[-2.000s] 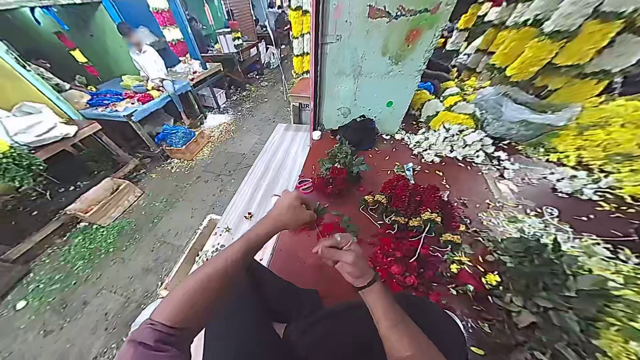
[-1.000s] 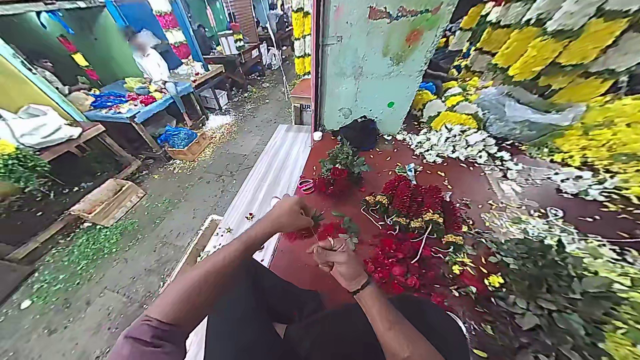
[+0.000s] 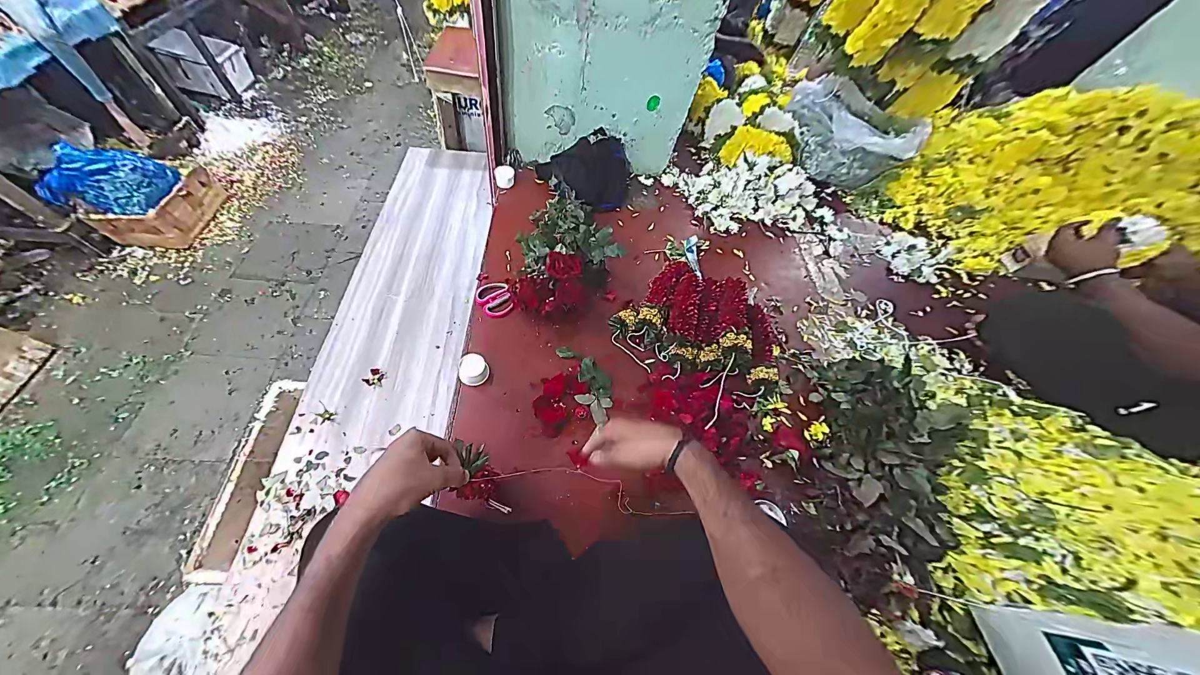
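Observation:
My left hand (image 3: 419, 466) holds a small bunch of red flowers with green leaves (image 3: 478, 473) at the near left edge of the red tabletop (image 3: 553, 506). A thin thread (image 3: 534, 472) runs from that bunch toward my right hand (image 3: 633, 444). The fingers of my right hand are closed near red petals and a leafy stem (image 3: 596, 386); whether they pinch the thread or the stem is hard to tell. Just beyond lie loose red roses (image 3: 555, 403). To the right are loose red petals (image 3: 689, 408) and red garlands with yellow flowers (image 3: 703, 305).
Pink-handled scissors (image 3: 494, 299), a rose bunch (image 3: 562, 277) and a white thread spool (image 3: 473, 369) lie farther up the tabletop. A black bag (image 3: 595, 171) is against the green pillar. Leaves (image 3: 872, 441) and yellow flowers fill the right, where another person's hand (image 3: 1083, 251) holds white flowers.
My hands have moved apart, with thread now visible between them. The view has tilted down. Another person's arm has come into view at the right.

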